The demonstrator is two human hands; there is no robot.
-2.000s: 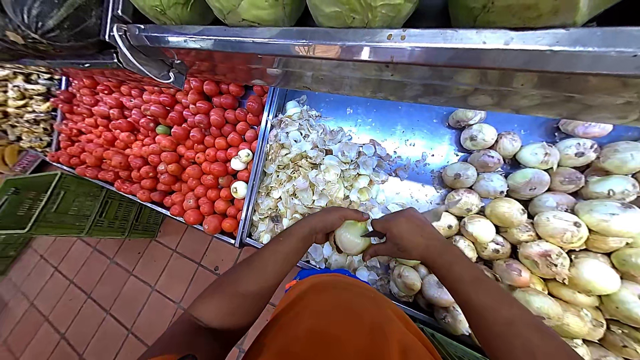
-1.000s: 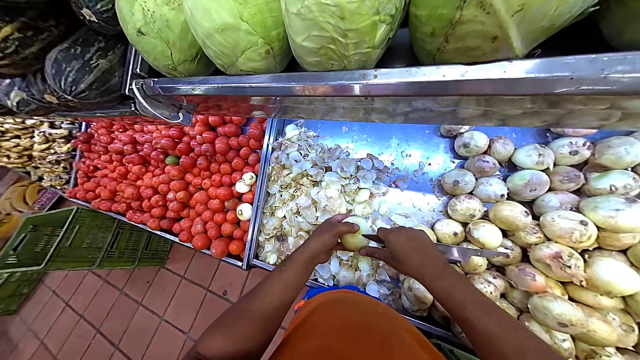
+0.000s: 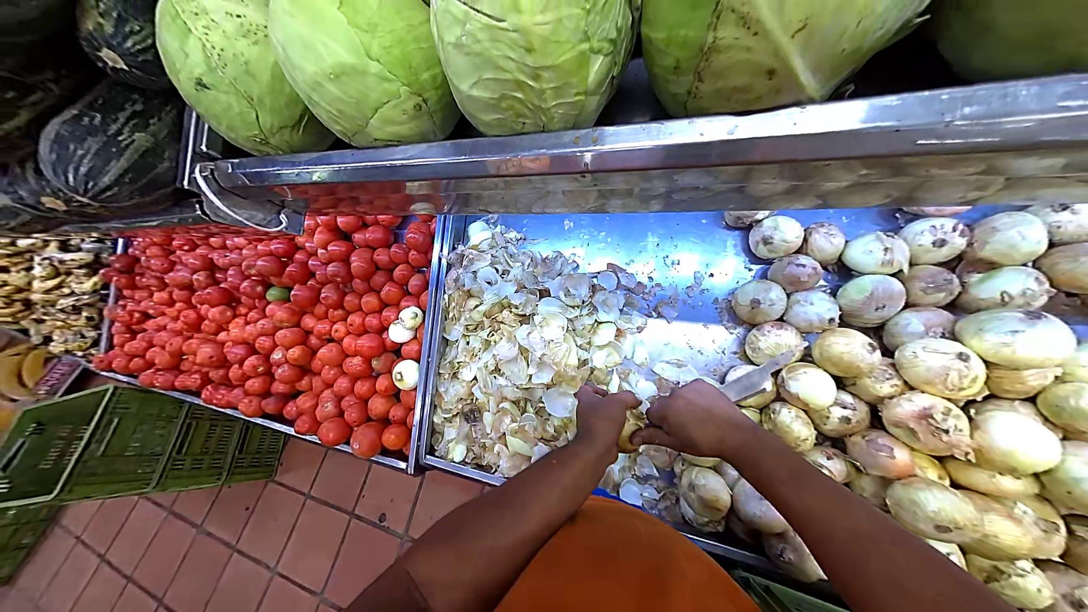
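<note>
Between my two hands, over the tray's front edge, is an onion [image 3: 631,427], mostly covered by fingers. My left hand [image 3: 602,416] grips it from the left. My right hand [image 3: 690,418] is closed around a knife, its thumb side against the onion; the blade [image 3: 756,380] sticks out to the right, over the whole onions [image 3: 846,352]. The knife's handle is hidden in my palm. A heap of loose onion skins [image 3: 527,340] lies just beyond and left of my hands in the metal tray [image 3: 680,242].
Red tomatoes [image 3: 280,331], with several peeled onions [image 3: 405,374] on top, fill the bin at left. A metal shelf edge [image 3: 595,149] holding cabbages [image 3: 535,64] crosses above the tray. Green crates [image 3: 161,442] stand on the tiled floor [image 3: 340,493]. Dark squashes [image 3: 110,144] lie at upper left.
The view has tilted up, showing more of the cabbages. My hands have turned about the onion, which is more covered now. The knife blade points up to the right instead of nearly level.
</note>
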